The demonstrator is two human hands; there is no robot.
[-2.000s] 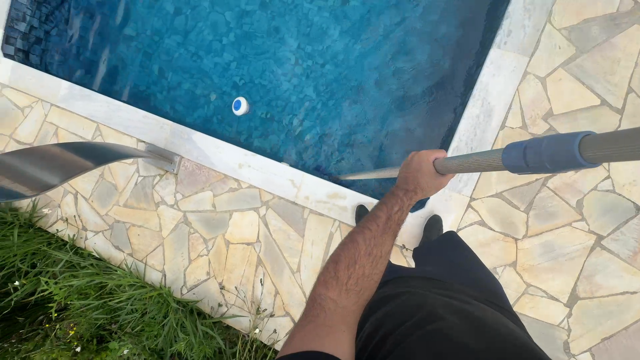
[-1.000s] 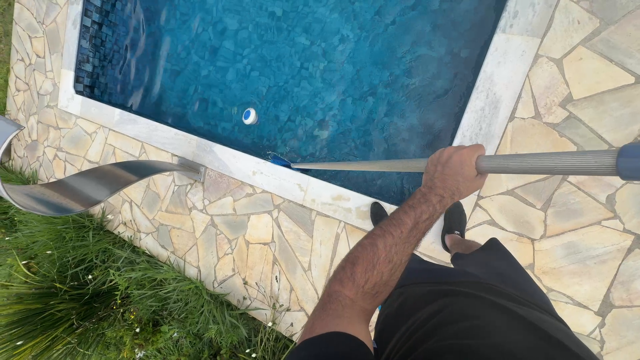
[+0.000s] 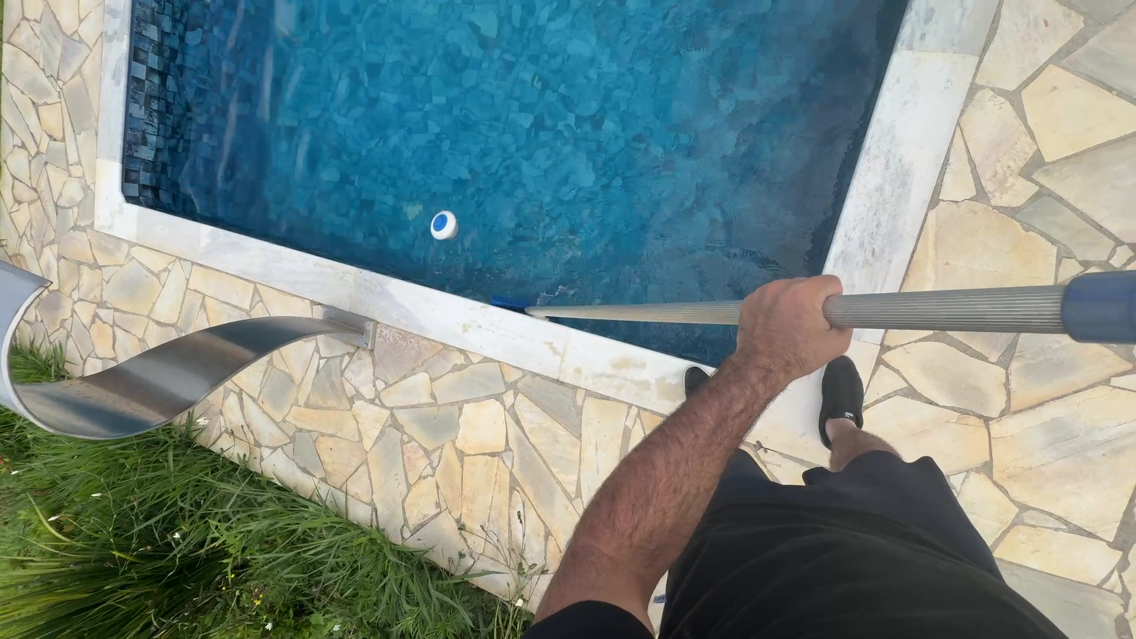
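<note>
My left hand (image 3: 790,324) is closed around a ribbed telescopic pole (image 3: 950,311) that runs across the view over the pool corner. A blue locking collar (image 3: 1100,306) sits on the pole to the right of the hand. At the pole's far end, a blue head (image 3: 510,304), perhaps a brush, lies at the water's edge by the near pool wall; its shape is partly hidden. A round white float with a blue centre (image 3: 444,225) rests on the water (image 3: 577,160), beyond that head. My right hand is out of view.
White stone coping (image 3: 444,324) edges the pool. My feet in dark shoes (image 3: 841,399) are at its corner. Irregular stone paving (image 3: 484,426) surrounds it. A curved metal spout (image 3: 195,364) stands at left, above grass (image 3: 266,541).
The blue head has come into sight at the near wall, left of where the pole met the water's edge two seconds ago. My left hand stays on the pole. The view has shifted.
</note>
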